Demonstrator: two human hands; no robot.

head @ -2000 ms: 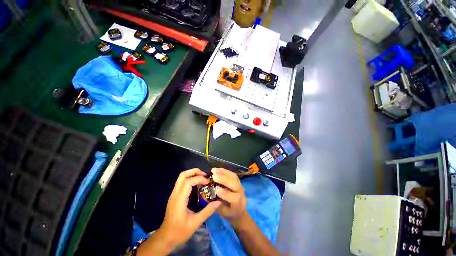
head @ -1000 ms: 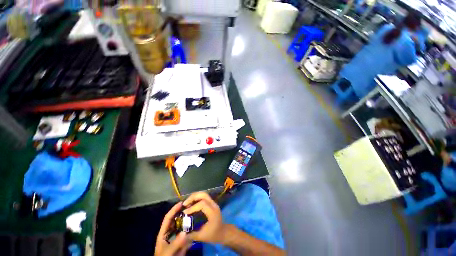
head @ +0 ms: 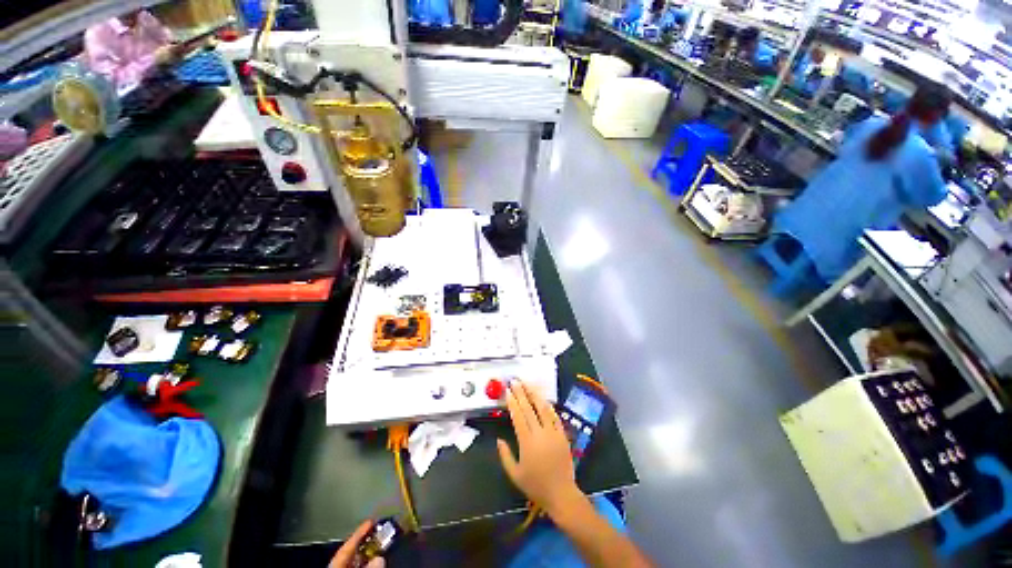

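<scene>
My right hand [head: 539, 453] is at the front panel of the white desktop gantry robot [head: 366, 407], fingertips at the buttons beside the red button [head: 495, 388], holding nothing. My left hand [head: 357, 551] is at the bottom edge, partly cut off, and holds a small dark module [head: 381, 537] with a light label. On the machine bed sit an orange fixture [head: 401, 332] and a black fixture [head: 471, 298] with a piece in it. The brass-gold machine head [head: 377, 189] hangs above the bed. The teach pendant [head: 585, 415] lies partly behind my right hand.
On the left bench are a blue cap [head: 142, 472], red parts [head: 172, 396], loose modules [head: 223, 347] and a black plastic tray [head: 200, 227]. White tissue [head: 441, 442] lies before the machine. A person in blue [head: 860, 189] is across the aisle; a white box [head: 860, 455] stands right.
My right hand has left the module and moved up to the machine's front panel. My left hand keeps the module and is lower in view. The view has lifted, showing more of the machine and hall.
</scene>
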